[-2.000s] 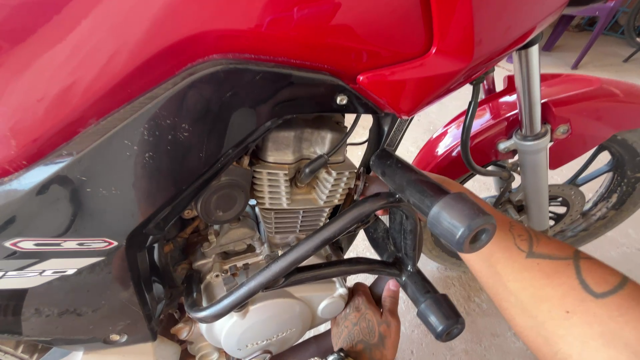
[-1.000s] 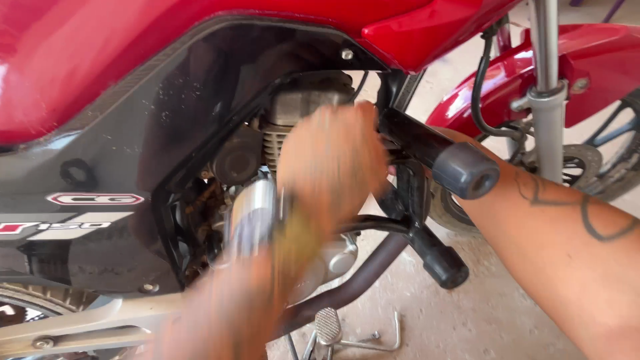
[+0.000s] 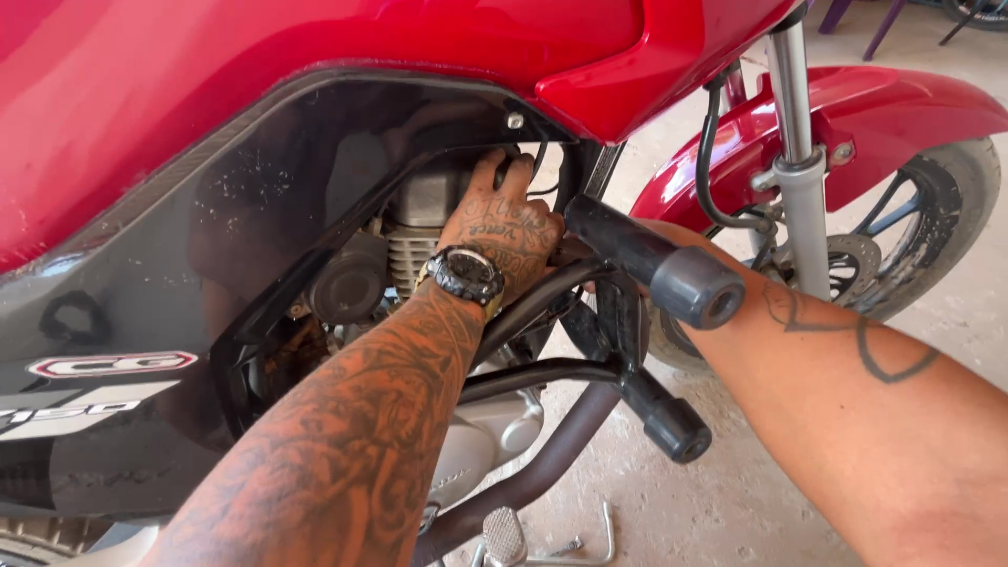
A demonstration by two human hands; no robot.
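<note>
My left hand (image 3: 504, 224), with a watch on its wrist, reaches over the black crash bar (image 3: 543, 303) to the top of the finned engine cylinder (image 3: 413, 252) of a red motorcycle. Its fingertips are bent in under the edge of the black side fairing (image 3: 315, 157), near a thin black cable (image 3: 542, 161); what they touch is hidden. My right forearm comes in from the right, behind the upper rubber-capped peg (image 3: 697, 287). Only a bit of my right hand (image 3: 591, 285) shows behind the crash bar, and its fingers are mostly hidden.
Below the engine cover (image 3: 465, 465) is a metal foot pedal (image 3: 504, 537). A bent metal rod (image 3: 609, 531) lies on the concrete floor beside it. The front wheel (image 3: 937, 213) and red mudguard (image 3: 890, 102) stand at the right. A lower rubber-capped peg (image 3: 677, 429) juts out.
My left hand has gone from the lower end of the crash bar up to the top of the cylinder. My right arm stays behind the upper peg.
</note>
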